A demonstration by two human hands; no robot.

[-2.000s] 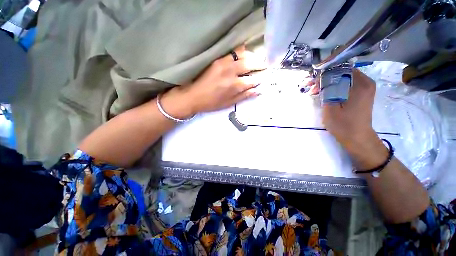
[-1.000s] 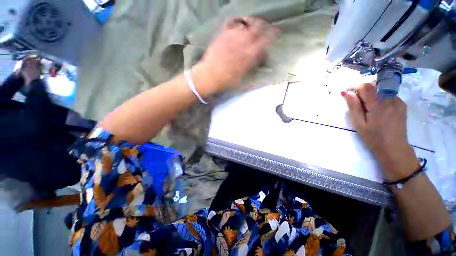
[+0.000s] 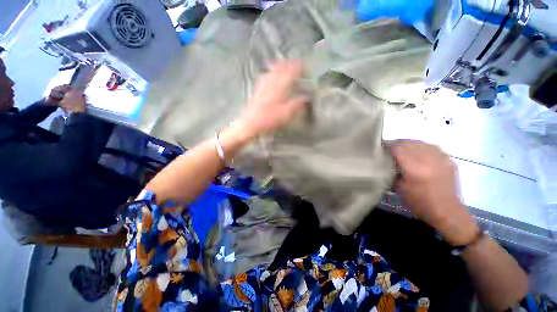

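The khaki garment piece (image 3: 336, 140) lies across the left of the table, and a part of it hangs over the front edge. My left hand (image 3: 278, 97) is blurred and lies on or over the cloth; whether it grips is not clear. My right hand (image 3: 427, 183) is closed on the right edge of the cloth near the table's front edge, its fingertips partly hidden. The sewing machine head (image 3: 467, 42) is at the upper right, beyond both hands. The grey-blue cylinder fitting (image 3: 486, 94) hangs under it.
A person in dark clothing (image 3: 55, 158) sits at the left by another machine (image 3: 110, 36). A blue crate (image 3: 211, 213) with khaki cloth is below the table. Blue material (image 3: 397, 9) lies behind the garment. Clear plastic (image 3: 531, 122) is at the right.
The view has swung left. My right hand has moved from beside the needle to the table's front and has taken hold of the cloth. The cloth now extends over the front edge.
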